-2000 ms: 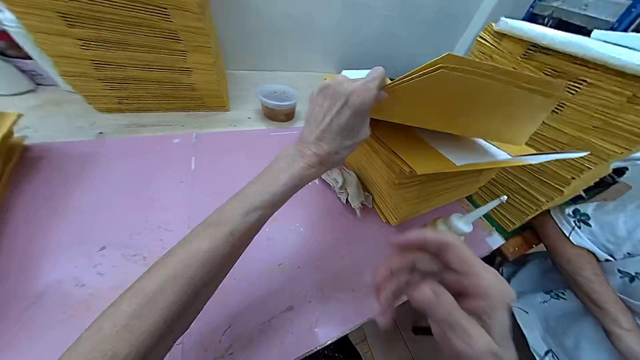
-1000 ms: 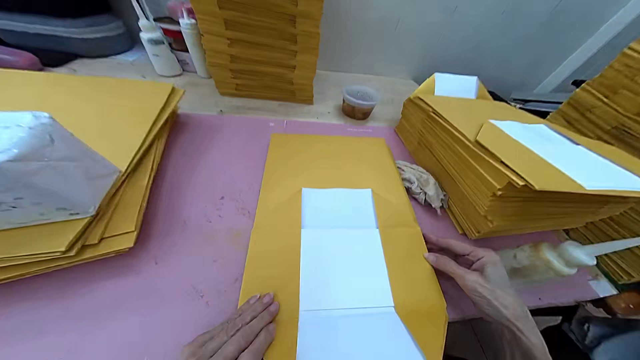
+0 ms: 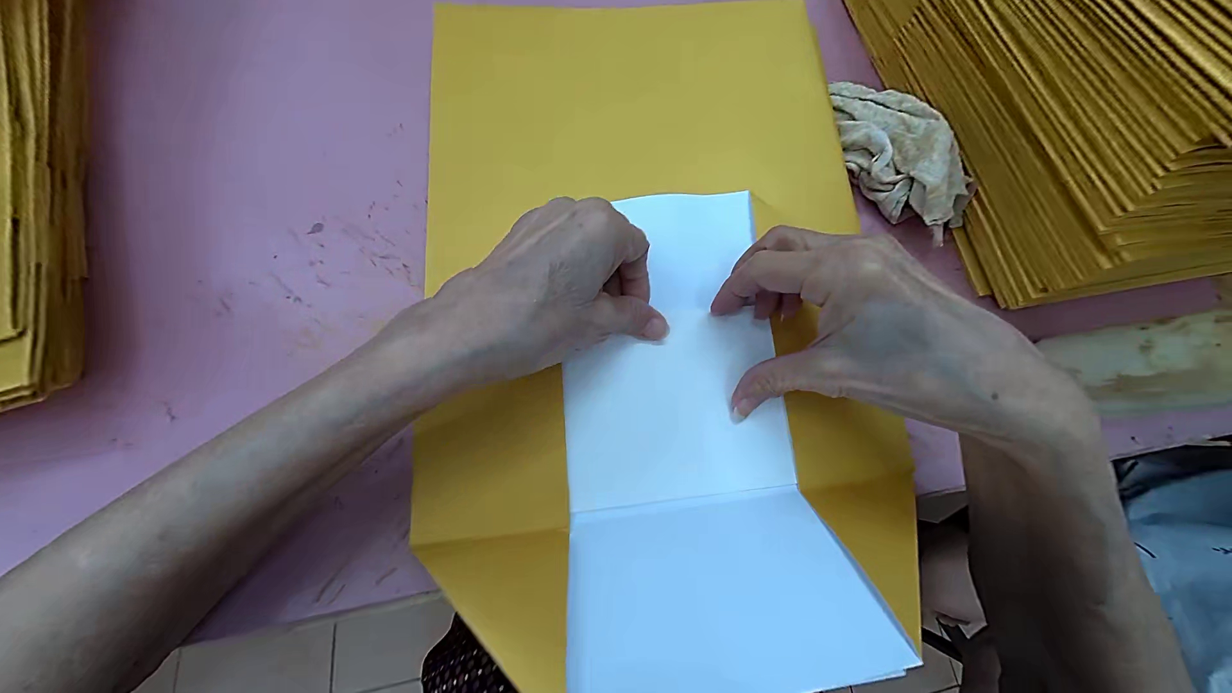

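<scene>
A yellow paper envelope or folder (image 3: 626, 96) with creased side flaps lies on the pink tabletop before me, its lower end past the table's edge. Its white inner face (image 3: 674, 433) shows as a strip down the middle, widening at the bottom. On the strip's upper left part rests my left hand (image 3: 568, 279), fingers curled and thumb pointing right. My right hand (image 3: 818, 308) touches the strip's right side with bent fingers, thumb apart and lower down. Whether either hand pinches any paper cannot be told.
Stacks of yellow paper pieces stand at the left edge (image 3: 38, 192) and the upper right (image 3: 1078, 154). Beside the right stack lies a crumpled cloth (image 3: 900, 154). A glue-stained translucent bottle (image 3: 1136, 356) is partly behind my right wrist. The pink table's front edge (image 3: 318, 616) runs below my left forearm.
Both hands have moved from the sides of the yellow piece onto its white strip. Two seconds ago my left hand was at the right stack, lifting yellow pieces. The view has shifted closer.
</scene>
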